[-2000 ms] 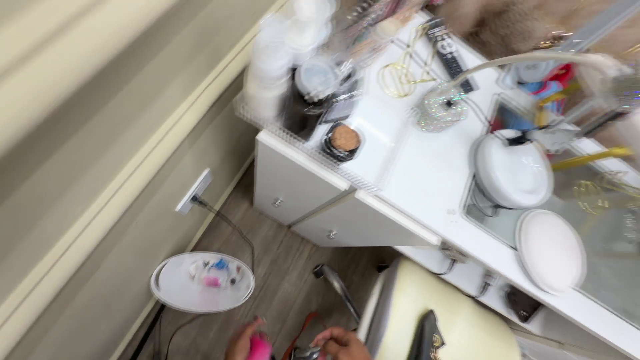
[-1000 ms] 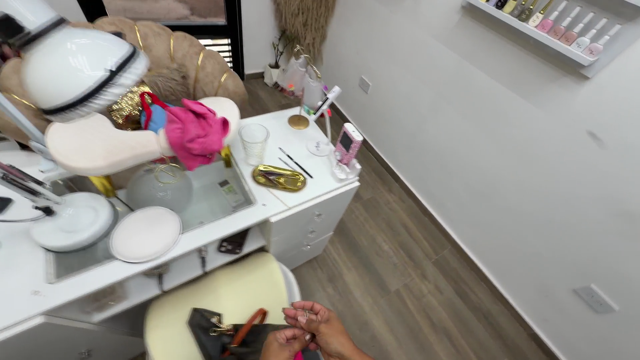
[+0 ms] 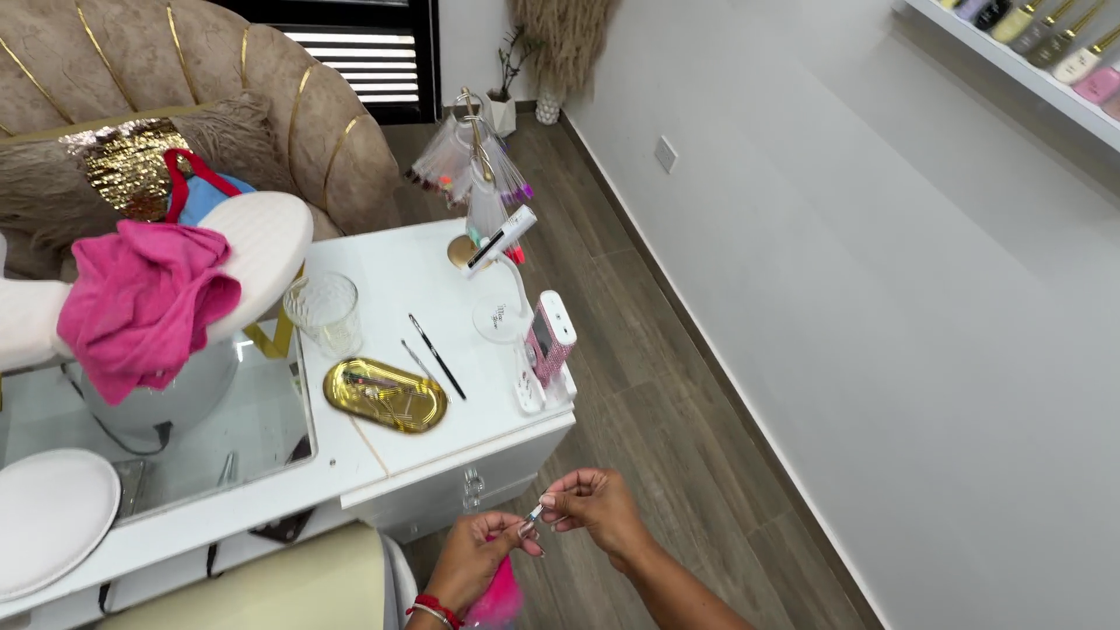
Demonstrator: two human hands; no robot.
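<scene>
My left hand (image 3: 481,551) and my right hand (image 3: 591,512) meet in front of the white drawer unit, above the wood floor. Between their fingertips is a small slim piece (image 3: 535,514), pale and metallic, too small to name. A fluffy bright pink thing (image 3: 497,595) hangs just below my left hand, partly hidden by it; whether that hand holds it, I cannot tell. Nearest on the white table (image 3: 420,446) are a gold oval tray (image 3: 386,395) with small metal pieces, and a thin black brush or tool (image 3: 437,356) beside another slim tool.
A pink glittery device (image 3: 551,339) and a small white lamp (image 3: 500,242) stand at the table's right end. A clear glass (image 3: 325,313) is behind the tray. A pink cloth (image 3: 150,302) drapes a white armrest (image 3: 267,254). A cream chair (image 3: 289,582) is at lower left; a wall (image 3: 840,289) runs along the right.
The view has swung from the table's other end toward the right wall. Both hands are now raised beside the drawers, clear of the dark bag seen by them one second ago.
</scene>
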